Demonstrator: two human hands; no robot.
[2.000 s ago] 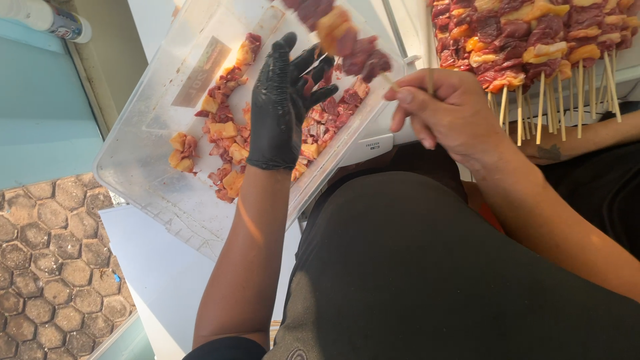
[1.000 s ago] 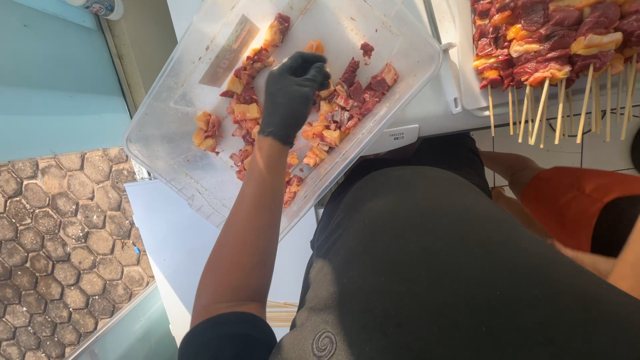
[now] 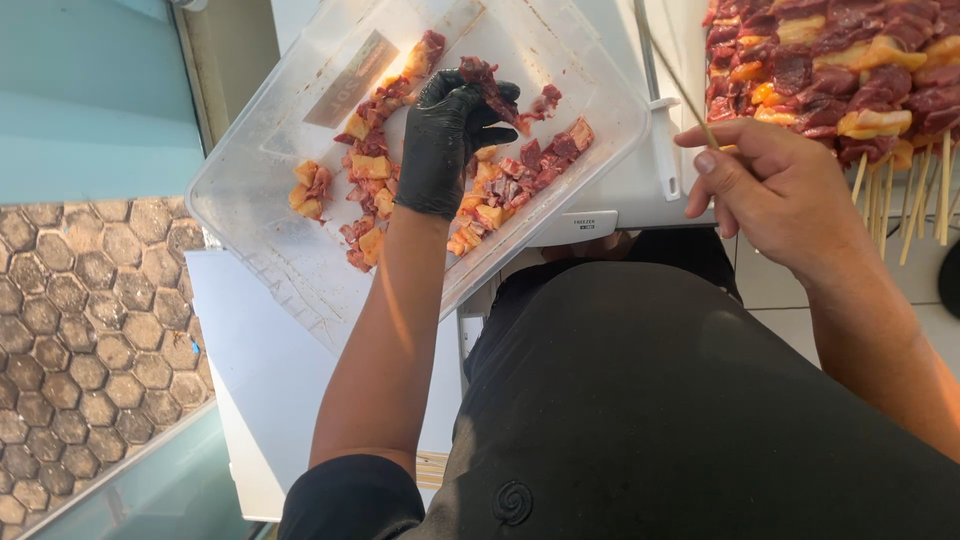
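My left hand point(image 3: 450, 135), in a black glove, holds a piece of dark red raw meat point(image 3: 491, 86) between thumb and fingers, above a clear plastic tub point(image 3: 277, 259). Chunks of red meat and yellowish fat point(image 3: 371, 169) lie in rows inside that tub. Bare, my right hand point(image 3: 772, 187) grips a thin wooden skewer point(image 3: 671, 64) that points up and away with no meat on its visible length. Beyond the right hand, loaded meat skewers point(image 3: 832, 67) lie packed side by side, their bare stick ends toward me.
Under the tub is a white freezer top point(image 3: 285, 375) with a handle point(image 3: 664, 150) to its right. More wooden sticks point(image 3: 431, 469) lie by my left elbow. Hexagonal paving point(image 3: 97, 337) shows at left, pale floor tiles point(image 3: 787, 330) at right.
Two seconds ago my right hand held a skewer loaded with meat; now it holds a bare one. It was out of view one second ago. My left hand has lifted a piece of meat from the tub.
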